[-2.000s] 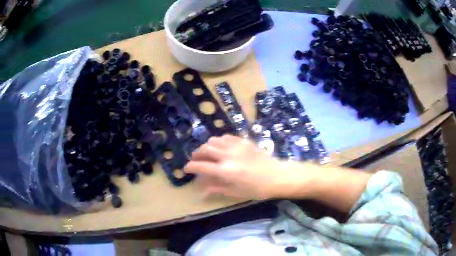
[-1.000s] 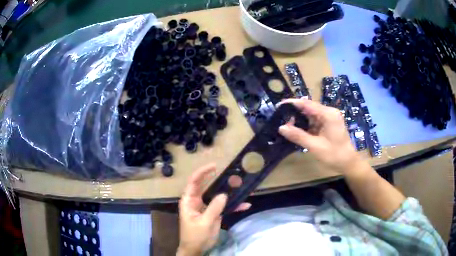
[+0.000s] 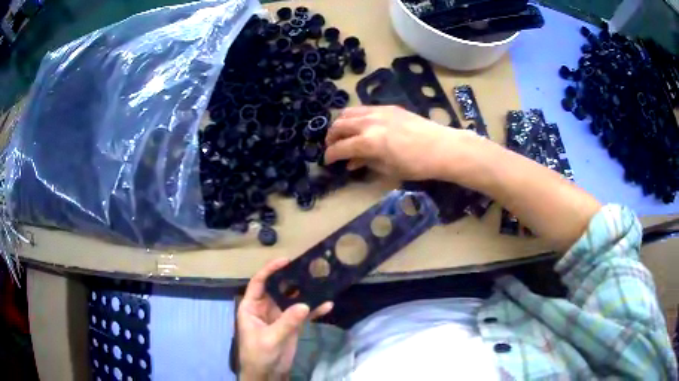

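Note:
My left hand (image 3: 272, 327) holds a black front panel (image 3: 365, 262) by its lower left end, in front of the table's edge. The panel is tilted and its row of round holes faces up, with no caps seen in them. My right hand (image 3: 372, 138) is at the right edge of the pile of black caps (image 3: 260, 119); its fingertips point down among them, and whether they hold a cap is hidden. More panels (image 3: 415, 74) lie partly under my right forearm. Circuit boards (image 3: 530, 134) lie right of them, partly covered by the forearm.
A clear plastic bag (image 3: 112, 126) lies at the left beside the caps. A white bowl (image 3: 454, 46) with black assembled panels stands at the back. A second pile of black caps (image 3: 633, 111) lies on the blue sheet (image 3: 547, 67) at right. Perforated black strips (image 3: 118, 327) are below the table.
My right hand has let go of the panel and moved left and up to the cap pile. My left hand still holds the panel, which has shifted slightly left and down. The view has shifted slightly.

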